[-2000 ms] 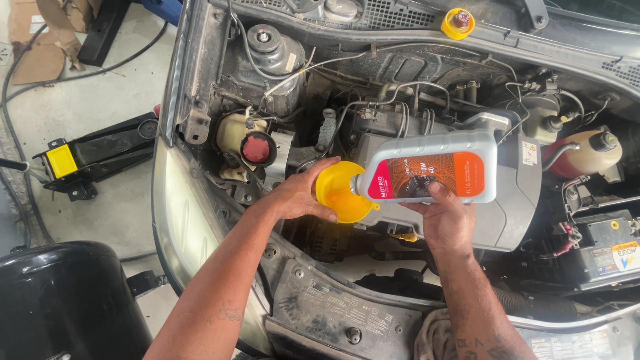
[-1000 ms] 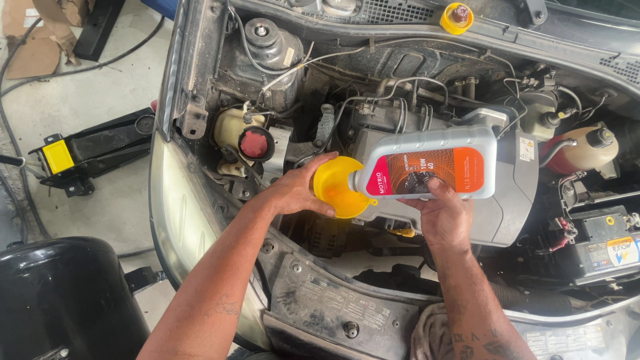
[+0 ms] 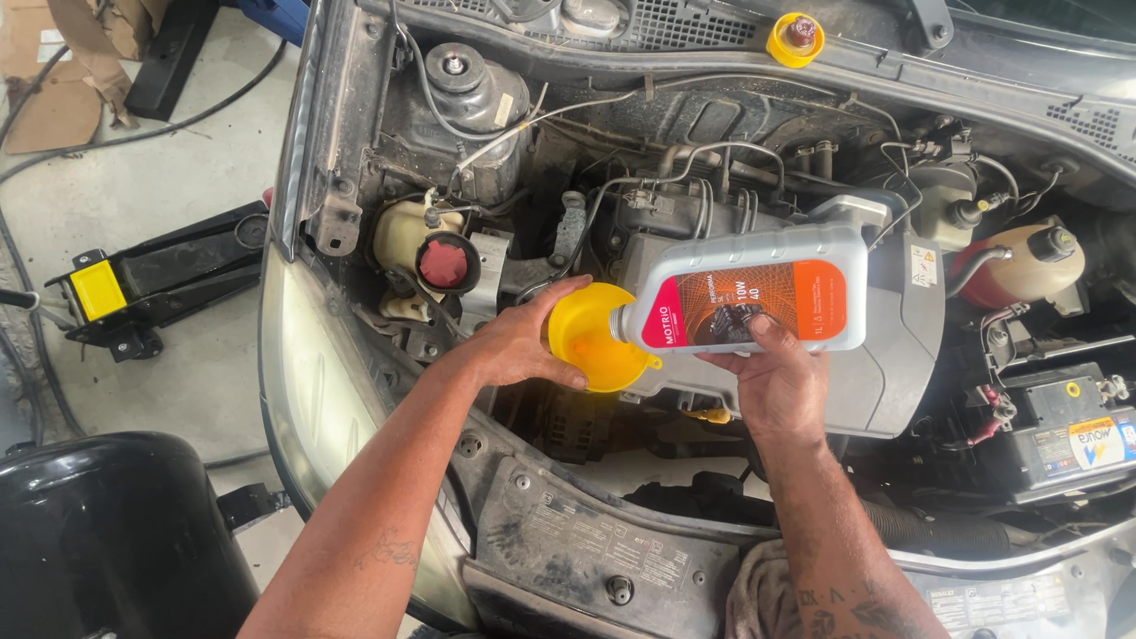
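My left hand (image 3: 528, 342) grips the rim of a yellow plastic funnel (image 3: 599, 333) over the engine bay, thumb and fingers on its left side. In my right hand (image 3: 781, 382) is a grey Motrio engine oil bottle (image 3: 754, 288), tipped on its side with its open neck at the funnel's right rim. Amber oil shows inside the funnel; the funnel's spout is hidden. Behind the bottle lies the grey plastic engine cover (image 3: 887, 355). The dipstick's yellow handle (image 3: 710, 414) sits just below the cover's edge.
A yellow cap (image 3: 795, 40) rests on the cowl. Around the hands are a reservoir with red material in its opening (image 3: 444, 264), a coolant tank (image 3: 1021, 262) and the battery (image 3: 1065, 435). A cloth (image 3: 765, 590) lies on the front panel. A floor jack (image 3: 169, 275) and black tank (image 3: 115, 541) stand left.
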